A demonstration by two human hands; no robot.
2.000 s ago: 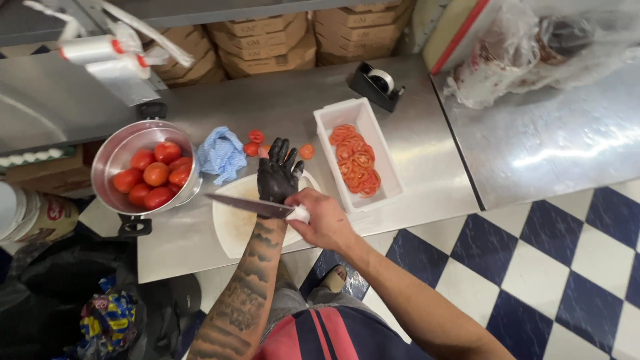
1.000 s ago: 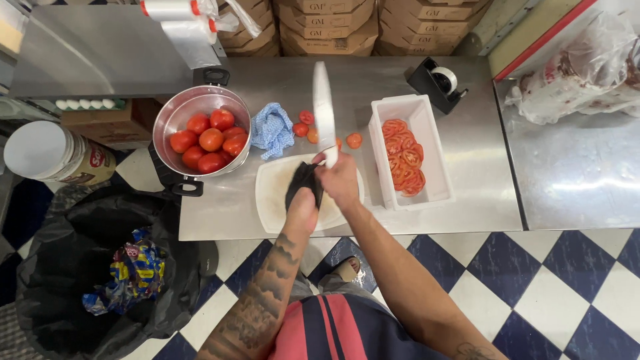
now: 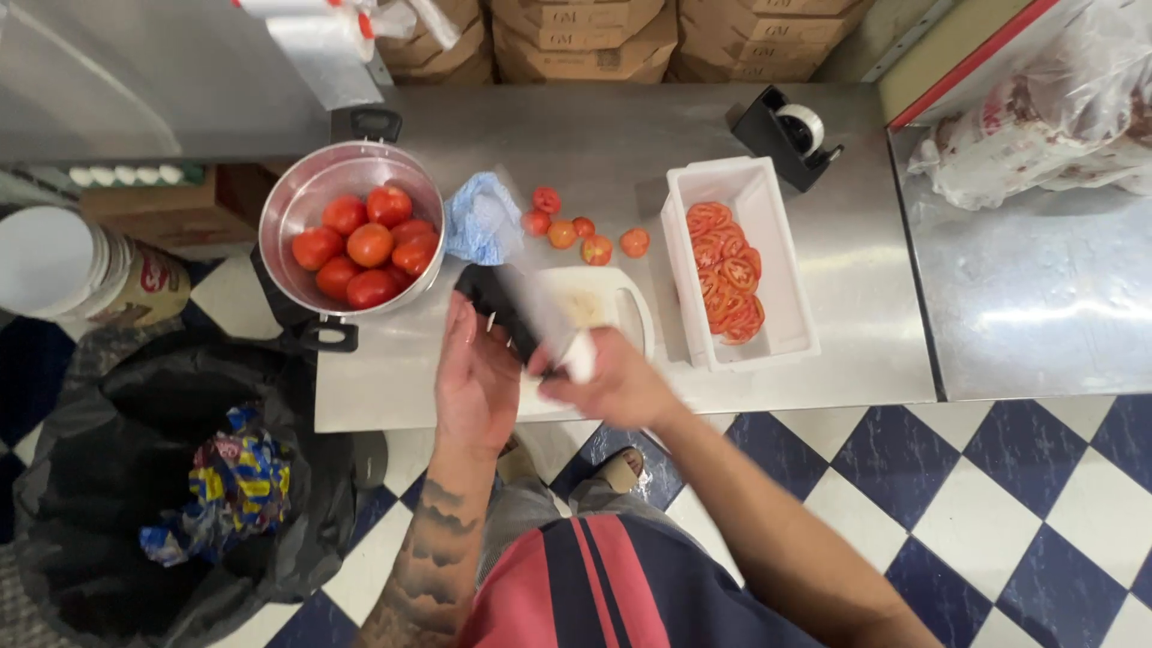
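My right hand (image 3: 607, 378) grips the white handle of a knife (image 3: 540, 306), whose blurred blade points up and left. A black glove (image 3: 499, 310) lies over the fingers of my left hand (image 3: 477, 378), with its lower end near my right fingers. Below both hands is a white cutting board (image 3: 621, 297). Tomato end pieces (image 3: 562, 234) lie behind the board, beside a blue and white cloth (image 3: 483, 216). To the left, a metal pot (image 3: 274, 225) holds whole tomatoes (image 3: 370, 244). To the right, a white plastic bin (image 3: 787, 270) holds tomato slices (image 3: 727, 274).
A black tape dispenser (image 3: 783, 139) stands at the back right, and cardboard boxes (image 3: 585, 40) are stacked behind the steel counter (image 3: 846, 297). Below left is a bin lined with a black bag (image 3: 90, 450), near white buckets (image 3: 54, 261). Plastic-wrapped items (image 3: 1035, 135) lie at the far right.
The black glove covered my left hand two seconds ago; now my palm and wrist are bare and the glove is only at the fingers. The knife blade has swung to the left since one second ago.
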